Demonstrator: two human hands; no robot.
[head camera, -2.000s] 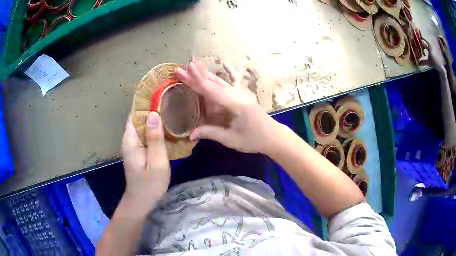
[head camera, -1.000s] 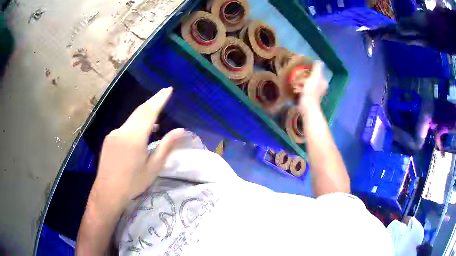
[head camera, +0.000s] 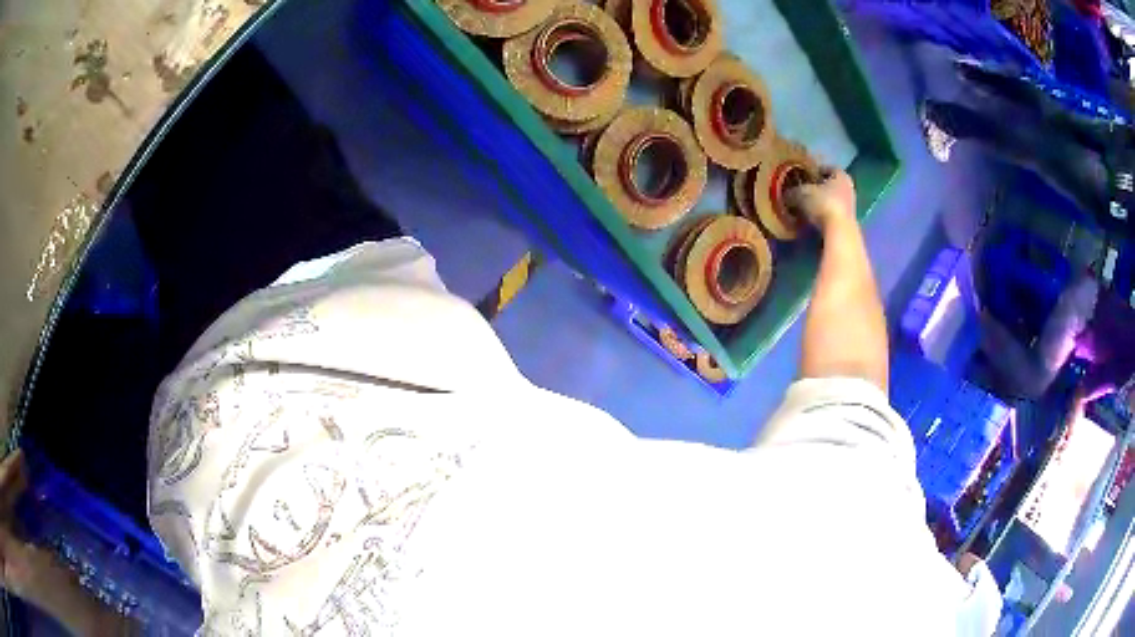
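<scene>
My right hand (head camera: 828, 199) reaches into the green finished-parts tray (head camera: 566, 205) and its fingers grip a joined piece (head camera: 768, 199) at the collar, on top of a stack. More tan ribbed joined pieces with red-lined necks, such as this one (head camera: 650, 168), lie flat in stacks in the tray. What seems to be my left hand (head camera: 35, 572) is blurred and cut off at the left edge; its fingers and anything in them cannot be made out.
The stained bench top (head camera: 75, 137) curves along the upper left. A small blue tray (head camera: 678, 348) with tan rings is below the green tray's near corner. Blue crates (head camera: 965, 454) stand at the right. Another person's arm (head camera: 1058, 324) shows at the far right.
The view has turned further right. My right hand was moving the joined piece over the tray; the piece now rests on a stack. My left hand has gone from the middle left to the frame's edge.
</scene>
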